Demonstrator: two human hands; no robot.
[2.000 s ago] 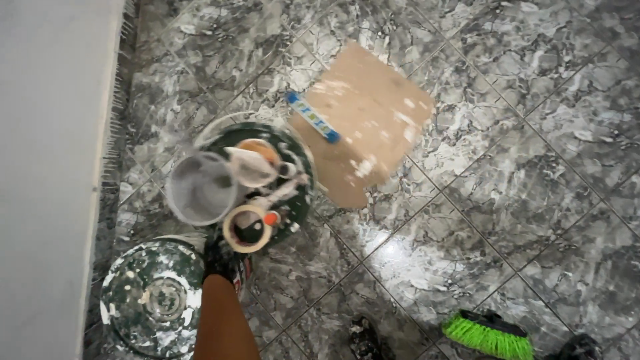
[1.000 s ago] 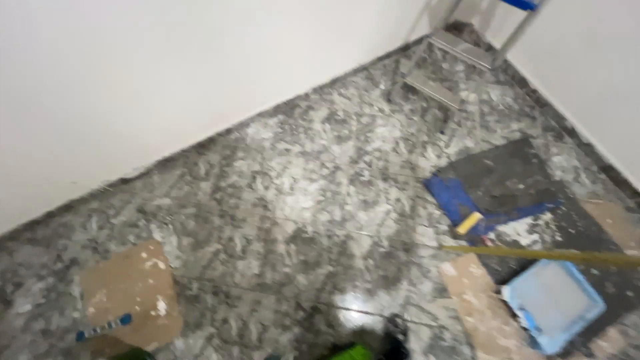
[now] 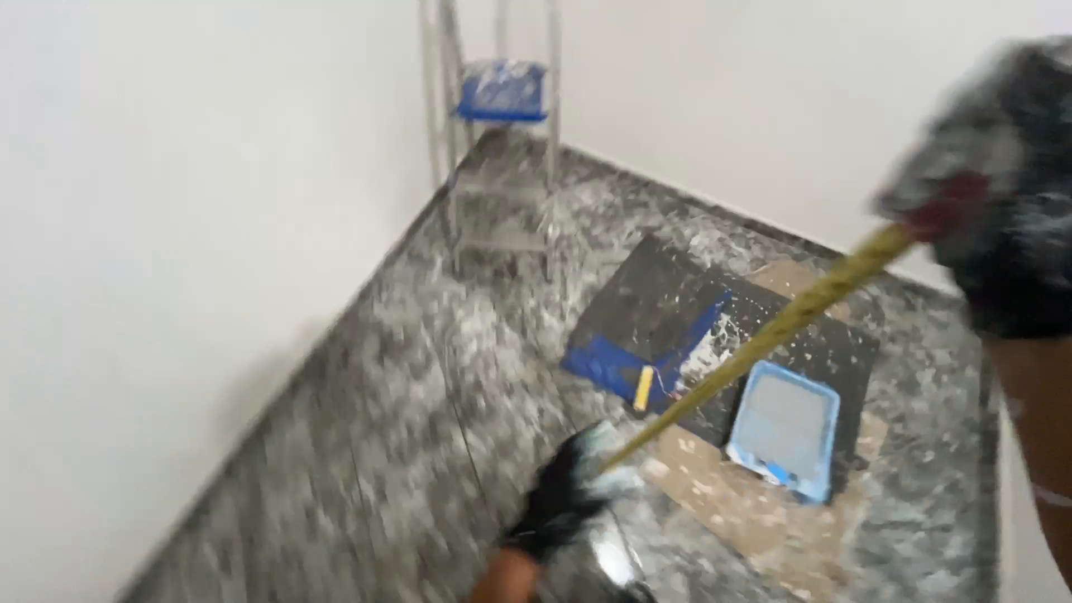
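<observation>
A long yellow pole (image 3: 787, 322) slants across the view from upper right to lower middle. My right hand (image 3: 1001, 184), in a black glove smeared with white, grips the pole's dark red end at the upper right. Lower down, my left hand (image 3: 574, 486), in a similar black glove, is closed round the pole's lower visible part. Beyond the pole, on the floor, a light blue paint tray (image 3: 785, 431) lies on dark, paint-spattered sheeting (image 3: 636, 293). Near the tray a small yellow paint roller (image 3: 643, 388) rests by blue material (image 3: 603, 364). Motion blurs both hands.
A metal stepladder (image 3: 553, 167) stands in the corner, with a blue, white-smeared tray or container (image 3: 502, 90) on it. White walls (image 3: 209, 167) meet behind it. Brown cardboard (image 3: 729, 511) lies beside the dark sheeting on the grey marbled tile floor (image 3: 402, 419).
The view has swung from the bucket and floor items toward the room's corner. Both gloved hands are now in sight on the yellow pole, which showed without hands one second ago.
</observation>
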